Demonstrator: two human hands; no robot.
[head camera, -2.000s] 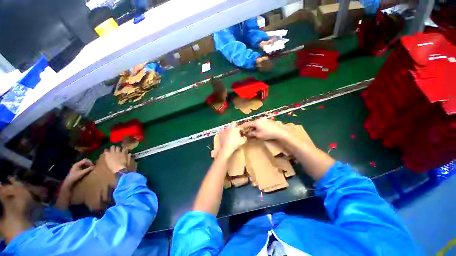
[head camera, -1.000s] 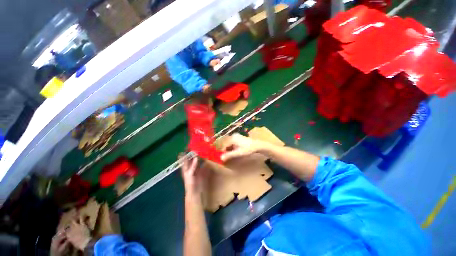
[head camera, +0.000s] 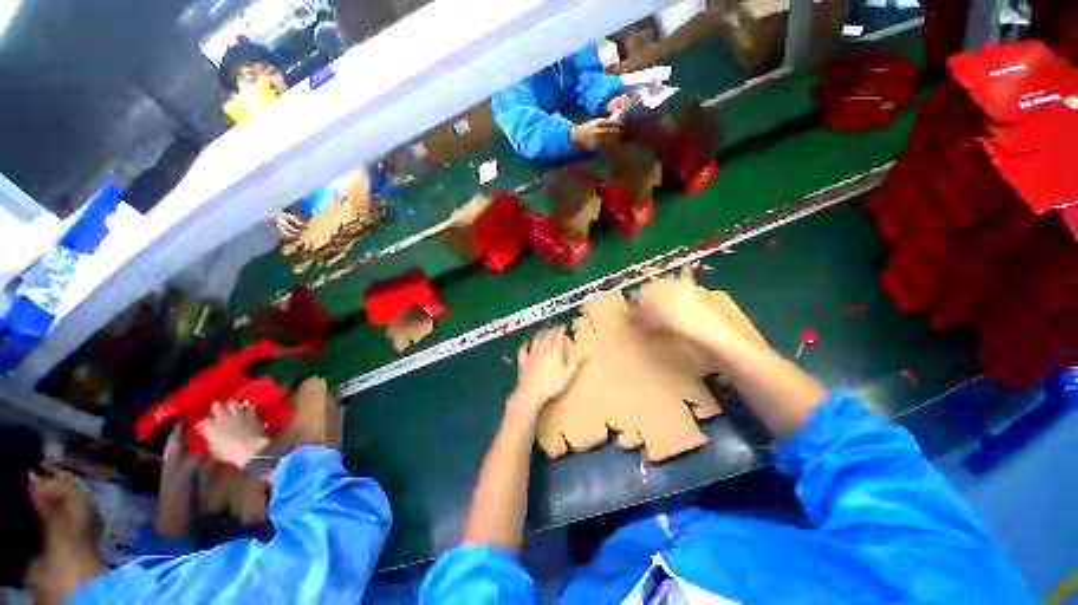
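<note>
A brown die-cut carton blank (head camera: 627, 384) lies flat, plain side up, on the dark green worktop in front of me, with more brown edges around it. My left hand (head camera: 546, 369) rests on its left edge with the fingers spread. My right hand (head camera: 676, 305) is at its upper right part, fingers bent down on the cardboard; whether it grips an edge is hard to tell. Beyond the pale rail, several folded red boxes stand on the belt, one of them (head camera: 498, 233) straight ahead.
A tall stack of red blanks (head camera: 963, 260) stands at right. A neighbour at left handles a red box (head camera: 242, 402). A person opposite (head camera: 538, 112) holds white sheets. The white overhead shelf (head camera: 390, 89) crosses the upper left. Red scraps (head camera: 807, 338) lie on the worktop.
The red piece that my hands held a second ago at the rail is no longer in them. Both hands are now on the flat brown blank. More red boxes stand on the belt ahead.
</note>
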